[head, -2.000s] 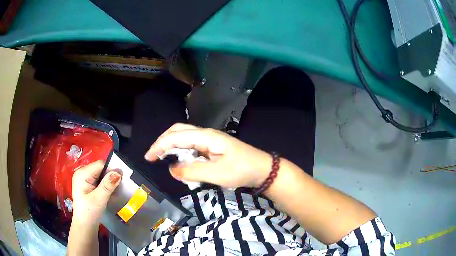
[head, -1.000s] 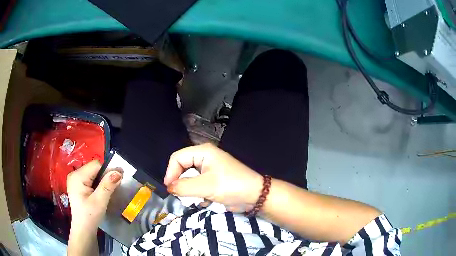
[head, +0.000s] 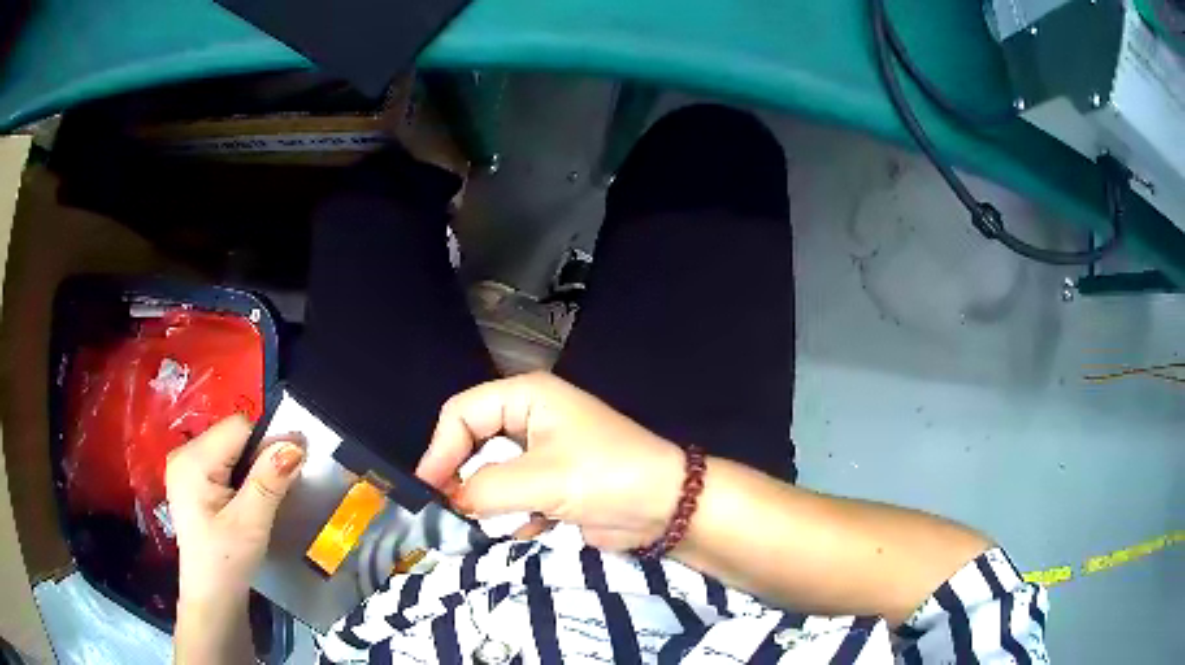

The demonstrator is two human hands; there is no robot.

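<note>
A flat display panel (head: 302,513) with a silvery back, dark edges and an orange flex cable (head: 347,526) is held tilted over the lap. My left hand (head: 234,500) grips its left end, thumb on the silver back. My right hand (head: 552,465), with a dark red bead bracelet, pinches a crumpled white wipe (head: 491,455) at the panel's right long edge. The fingers hide part of the wipe and the edge. The panel's lower end is partly hidden by the striped shirt.
A black tray (head: 269,351) with red film-wrapped material (head: 195,390) stands in a cardboard box (head: 16,390) at the left. A green bench (head: 676,52) crosses the top, with a black sheet (head: 357,33), grey equipment (head: 1079,91) and a hanging cable (head: 955,182).
My right hand has come down from above the panel to its edge with the wipe. My left hand keeps its grip. The view has shifted slightly.
</note>
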